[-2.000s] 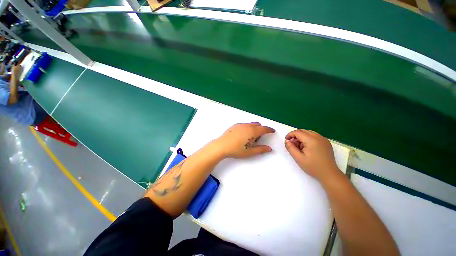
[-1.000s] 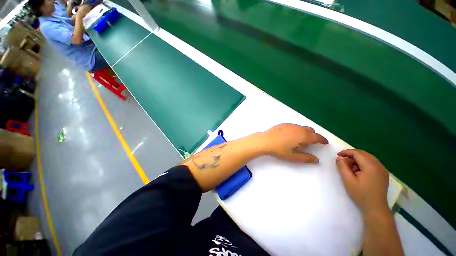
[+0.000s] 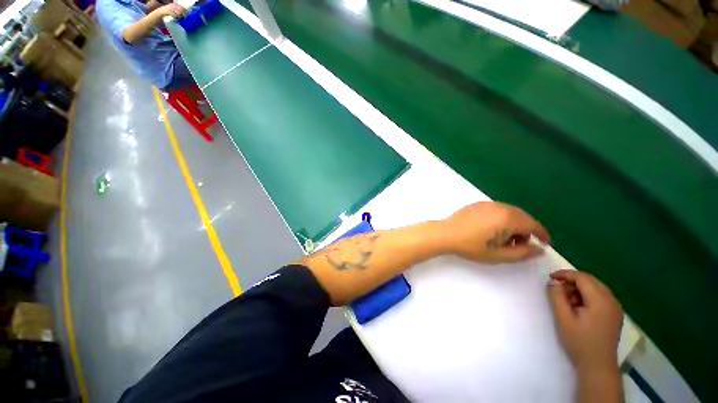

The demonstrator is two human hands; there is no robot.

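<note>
The white work mat [image 3: 480, 330] lies in front of me, its far edge along the green conveyor belt. My left hand [image 3: 500, 232] is at the mat's far edge, thumb and fingers drawn together. A small pale spot shows at its fingertips; I cannot tell whether it is tape or a nail. My right hand [image 3: 586, 315] is over the mat's right side, fingers curled, thumb and forefinger tips close together, with no object visible in it. A blue pouch or folded cloth [image 3: 382, 301] lies at the mat's left, partly hidden under my left forearm.
The green conveyor belt [image 3: 472, 102] runs beyond the mat. A green bench top [image 3: 307, 142] extends to the upper left. A person in a blue shirt [image 3: 142, 39] sits at its far end on a red stool [image 3: 189, 110], near a blue bin [image 3: 198, 16]. Cardboard boxes stand far left.
The view has turned left. My left hand has moved to the mat's far edge and its spread fingers have drawn together. My right hand stays curled over the mat's right side.
</note>
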